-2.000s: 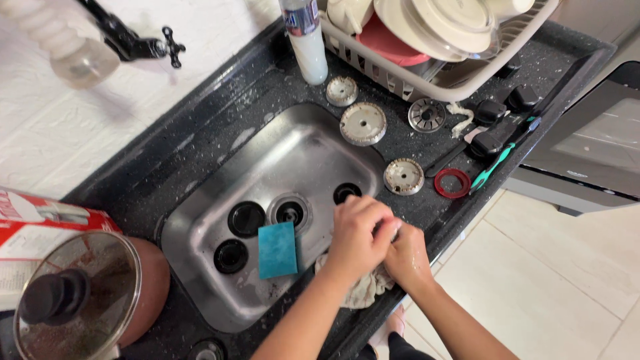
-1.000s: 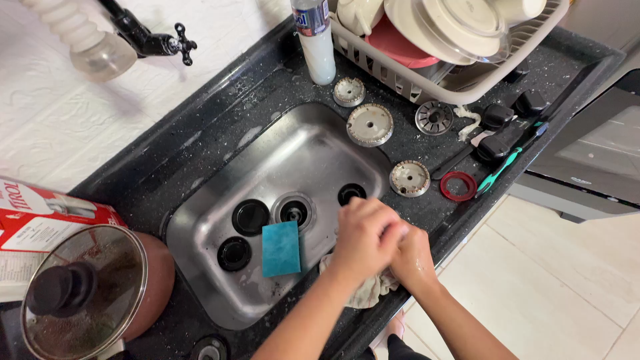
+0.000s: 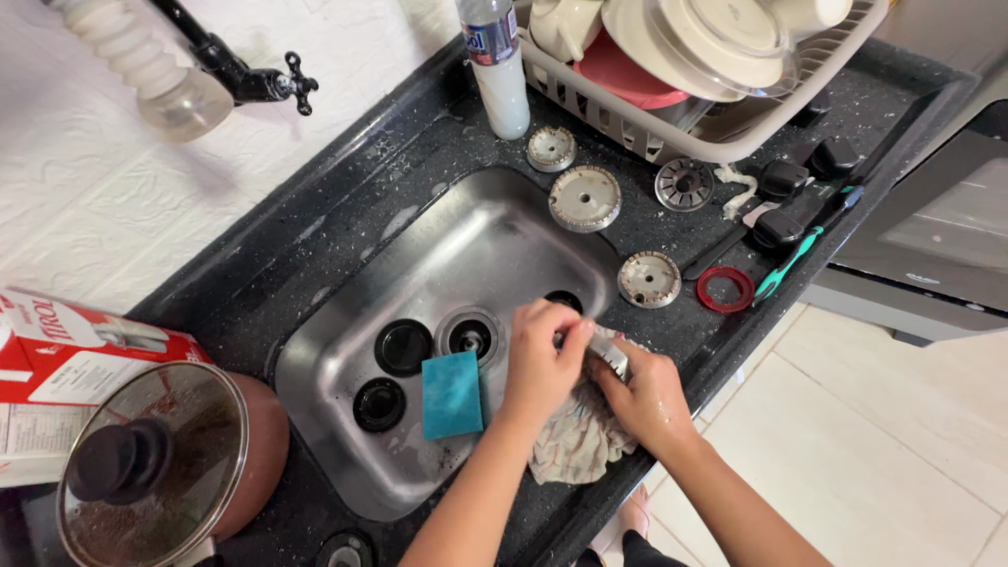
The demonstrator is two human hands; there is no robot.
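Note:
My right hand [image 3: 650, 394] is closed around a metal stove burner ring [image 3: 610, 356], which shows its toothed edge. My left hand [image 3: 543, 358] has its fingers pinched at the ring's left side; whether it grips a small dark thing there is hidden. Under both hands a crumpled cloth [image 3: 579, 441] lies on the counter at the sink's edge. A blue sponge [image 3: 452, 395] rests in the steel sink [image 3: 339, 465], beside the drain [image 3: 470, 337] and black burner caps [image 3: 403, 348]. Burner heads [image 3: 585, 198] sit beyond the sink, another [image 3: 649, 279] nearer my right hand.
A dish rack [image 3: 732, 146] with plates and a plastic bottle [image 3: 504, 94] stand at the back. Black stove knobs [image 3: 778, 228], a red ring [image 3: 724, 289] and a green toothbrush [image 3: 787, 268] lie at right. A lidded pot [image 3: 260, 449] stands left, below the black faucet [image 3: 260, 85].
The toothed metal ring shows between my hands now, where they hid it before. My hands stay over the cloth, with the fingers shifted.

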